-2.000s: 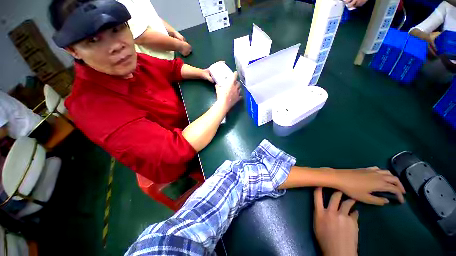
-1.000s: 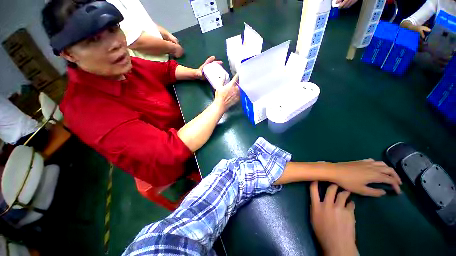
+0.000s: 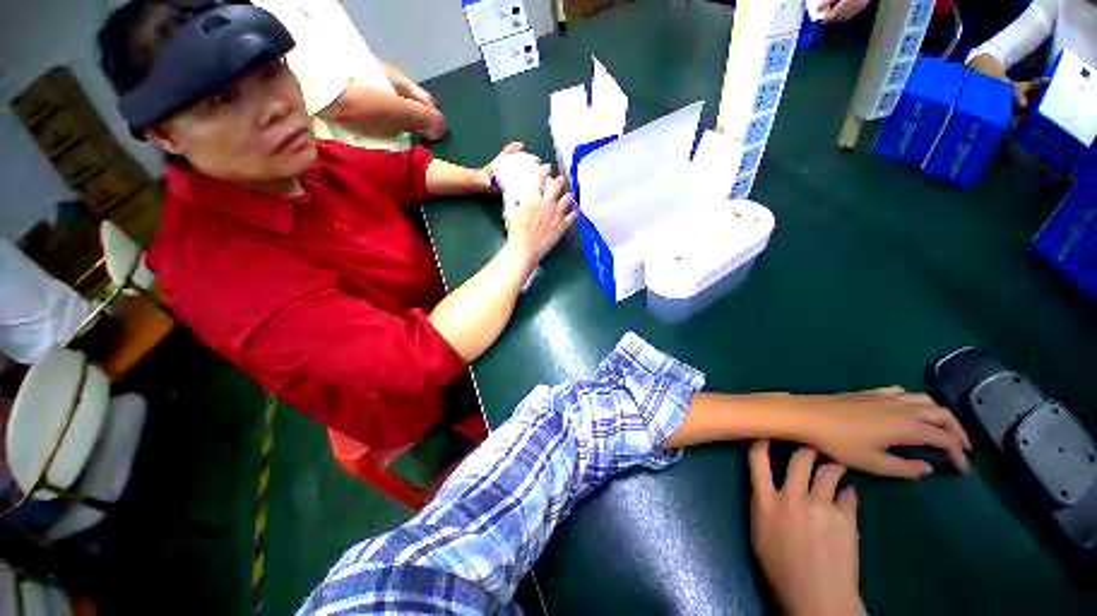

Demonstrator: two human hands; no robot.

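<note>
My left hand [image 3: 890, 431] rests palm down on the green table [image 3: 866, 277], its plaid-sleeved arm reaching across from the lower left. Its fingers are apart and it holds nothing. My right hand [image 3: 808, 529] lies palm down just below the left forearm, fingers spread and empty; its wrist is cut off by the bottom edge. The black jointed article [image 3: 1023, 427] lies opened out right of my left fingertips, not touched. A white oval device [image 3: 710, 250] sits on a pale grey tub beside an open white and blue carton [image 3: 638, 181].
A person in red [image 3: 289, 265] sits at the left, both hands on a white device [image 3: 517, 178]. Power strips on posts [image 3: 758, 96] stand at the back. Blue cartons [image 3: 944, 120] stand at far right near another person's hands. White cartons [image 3: 503, 42] are stacked at the far edge.
My hands stay in place. The person in red has moved a hand over the white device and turned their head. The far-right person's carton has been lowered and turned.
</note>
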